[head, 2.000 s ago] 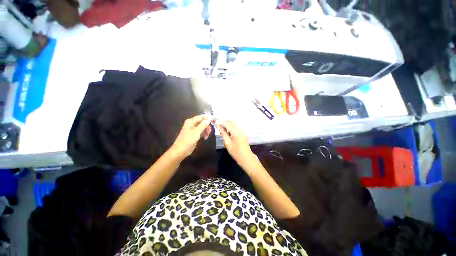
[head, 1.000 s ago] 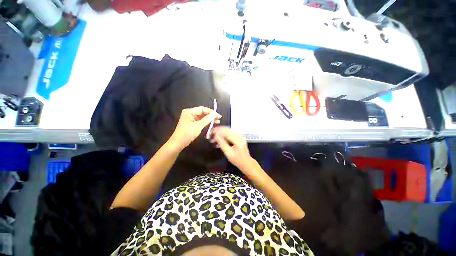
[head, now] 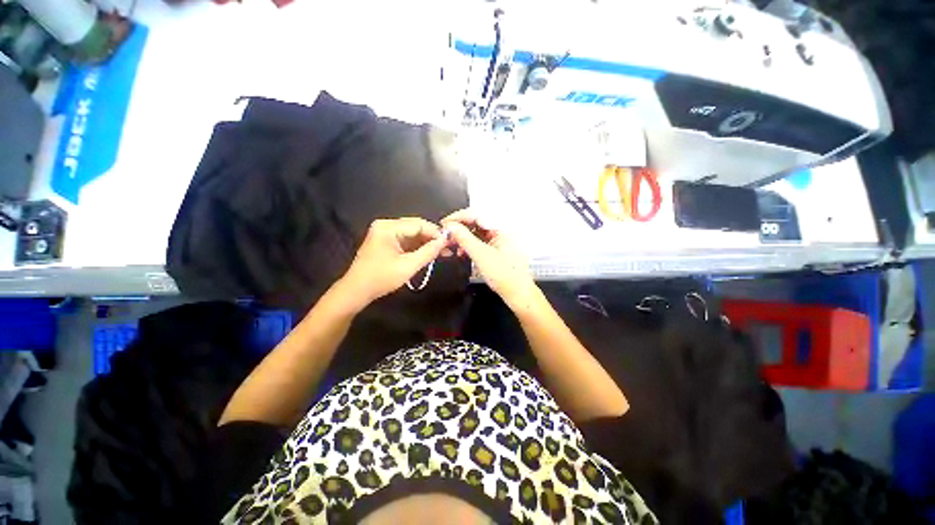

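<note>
A thin pale strip (head: 424, 275) hangs in a small curved loop below my left fingertips, over the dark cloth. My left hand (head: 388, 256) pinches the strip. My right hand (head: 494, 258) meets it fingertip to fingertip and also pinches at the strip; the exact hold is hidden by the fingers. The black garment piece (head: 297, 195) lies on the white machine table, left of the needle area, its right edge near my hands. The presser foot and needle area (head: 490, 121) is beyond my hands, touched by neither.
Thread snips (head: 578, 203), scissors with yellow-orange (head: 613, 193) and red handles, and a flat black rectangle (head: 716, 206) lie on the table (head: 615, 263) at right. The white machine head (head: 605, 72) stands behind. Dark cloth heaps (head: 656, 379) and a red crate (head: 843, 347) are below.
The strip was straight and upright in my left fingers, with my right hand lower and blurred. Now it is bent into a loop and my right hand has moved up to meet my left.
</note>
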